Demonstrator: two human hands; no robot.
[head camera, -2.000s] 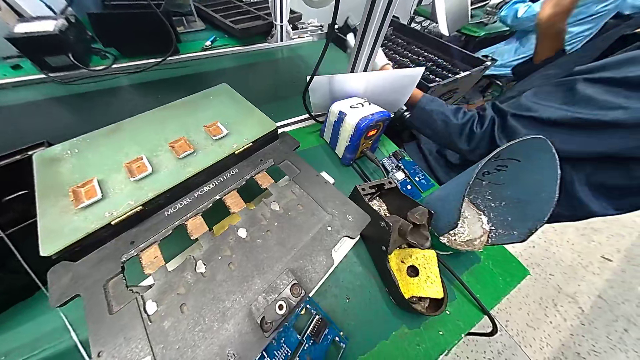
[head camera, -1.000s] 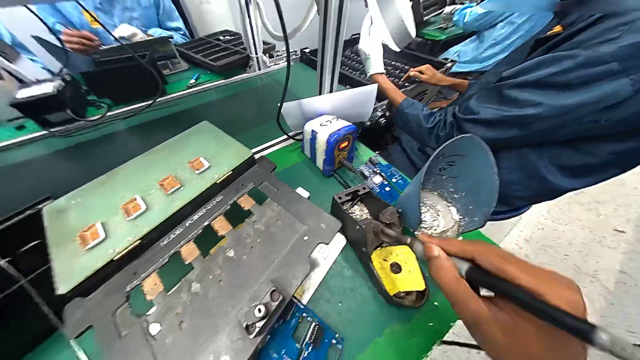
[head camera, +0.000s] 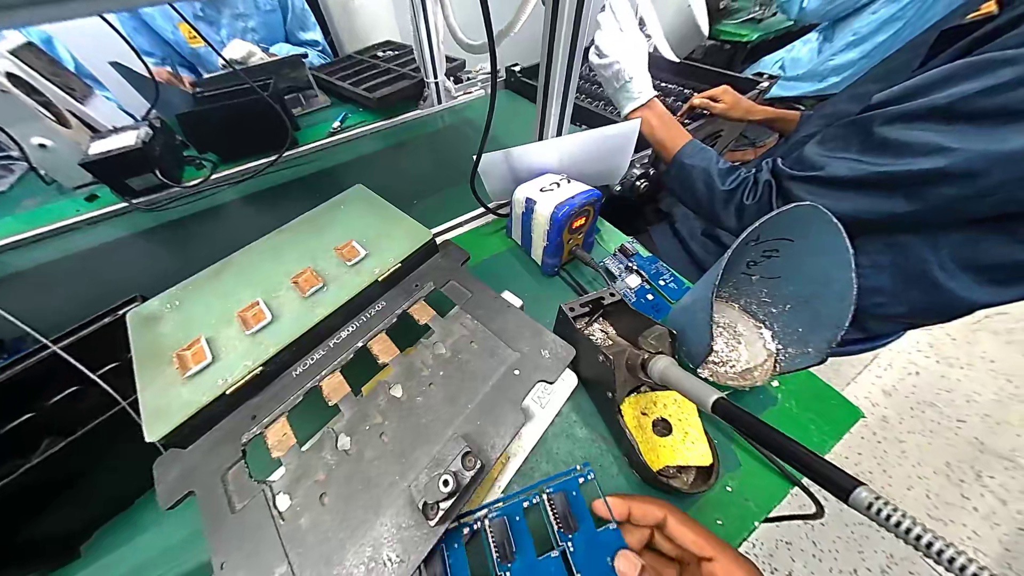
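At the bottom edge, my right hand (head camera: 680, 544) holds the right corner of a blue circuit board panel (head camera: 536, 520) between thumb and fingers. My left hand is out of the frame. A soldering iron (head camera: 768, 432) rests in its black holder (head camera: 592, 320), above a yellow sponge (head camera: 668, 432). Left of the panel lies a dark grey fixture plate (head camera: 400, 448) with a metal clamp block (head camera: 448, 482). Its hinged pale green lid (head camera: 280, 280) stands open and bears several small brown-lined pads.
A blue and white soldering station (head camera: 556, 224) with a lit display stands behind the holder. Small blue boards (head camera: 640, 280) and a curled dark sheet holding solder waste (head camera: 740, 344) lie to the right. Beyond, a co-worker's gloved hand (head camera: 620, 60) is raised over a black tray.
My right hand, a second ago on the soldering iron at the holder, has let it go and moved down to the blue panel. The iron now sits in the holder.
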